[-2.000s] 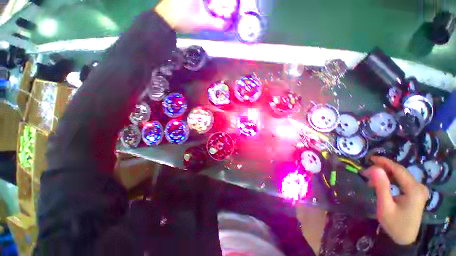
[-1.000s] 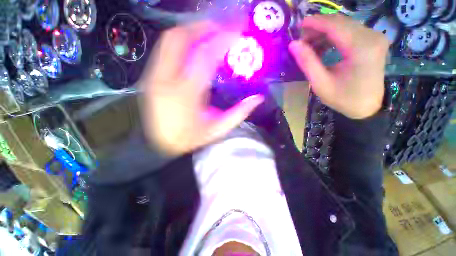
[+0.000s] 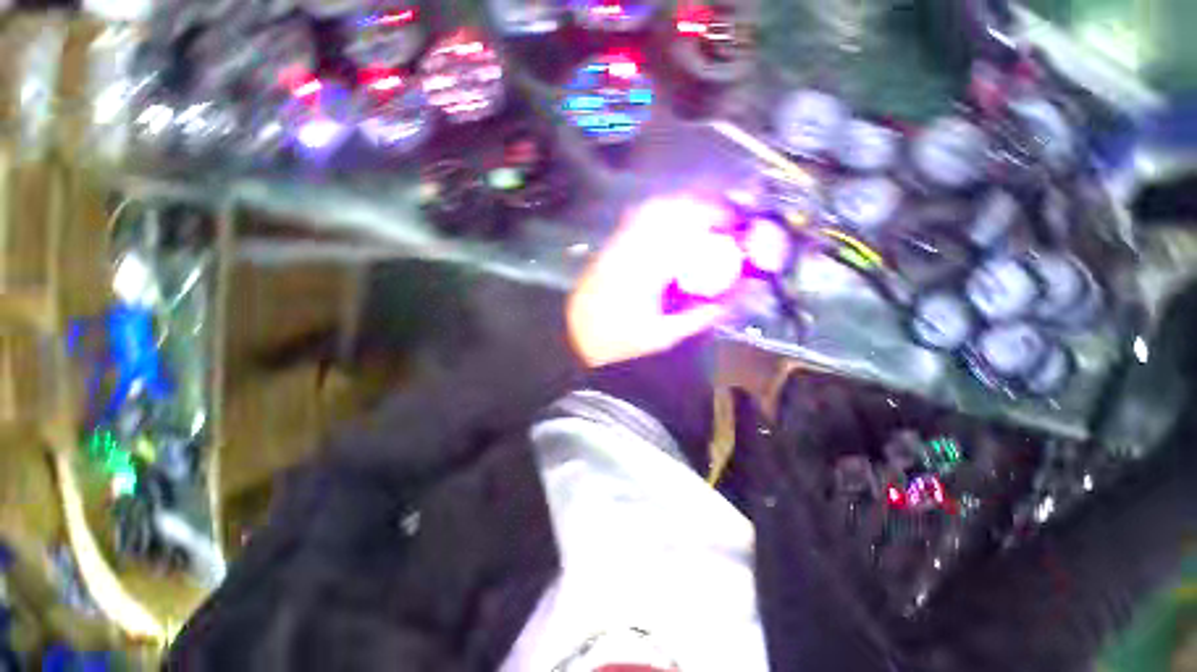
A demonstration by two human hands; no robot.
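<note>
My left hand (image 3: 624,295) is blurred and washed out by pink-white glare at the bench's front edge. Its fingers and thumb are around a brightly glowing LED lamp unit (image 3: 709,263). A small pale disc (image 3: 767,244) is just right of the lamp, also lit pink; I cannot tell whether they touch. My right hand is not in view; only a dark sleeve shows at the lower right. Yellow-green handled pliers (image 3: 853,247) lie right of the lamp.
Pale back covers (image 3: 1008,288) lie in a group on the right of the bench. Lamp units (image 3: 608,97), some lit red or blue, stand at the back and left. Below the bench are a carton of dark units (image 3: 919,491) at right and a blue tool (image 3: 131,352) at left.
The view has shifted and blurred. My left hand has come from beside the glowing lamp to close around it. My right hand has moved from near the lamp out of view, its sleeve at the right.
</note>
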